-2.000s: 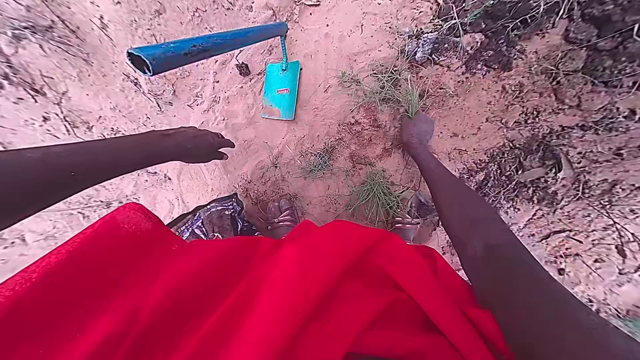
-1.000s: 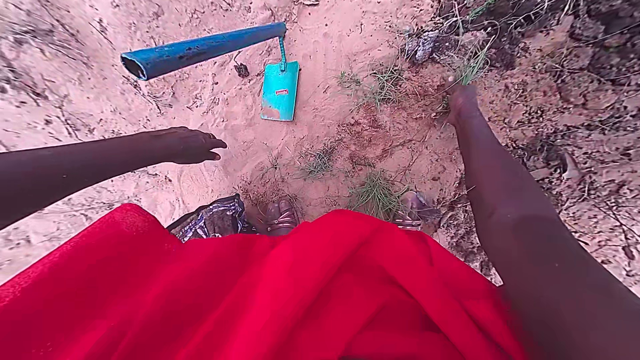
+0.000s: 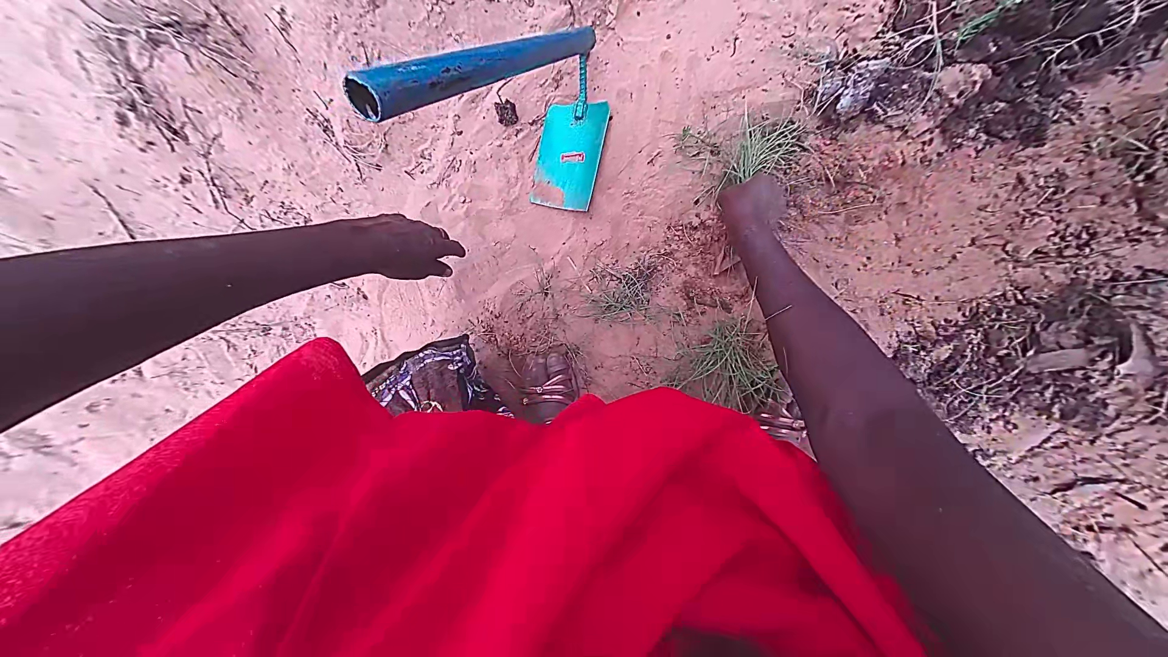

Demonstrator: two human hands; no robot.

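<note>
My right hand (image 3: 754, 203) is closed around a tuft of green grass (image 3: 765, 151) at the right of centre, low over the sandy soil. My left hand (image 3: 411, 247) hangs over the sand at the left with its fingers a little apart and nothing in it. Beyond it lies a hoe with a turquoise metal blade (image 3: 571, 160) and a thick blue tubular handle (image 3: 474, 71). Another grass clump (image 3: 730, 365) stands near my right foot, and a thin grass patch (image 3: 622, 290) lies between the feet and the blade.
My sandalled left foot (image 3: 550, 383) shows beside patterned dark cloth (image 3: 429, 376). Red cloth (image 3: 474, 529) covers the lower view. Dry twigs and dark plant debris (image 3: 1058, 351) lie at the right, with more brush (image 3: 1013, 64) at the upper right.
My right hand went outward to the right with grass in it, then came back inward and lower. My left hand has barely moved. The view has shifted left somewhat.
</note>
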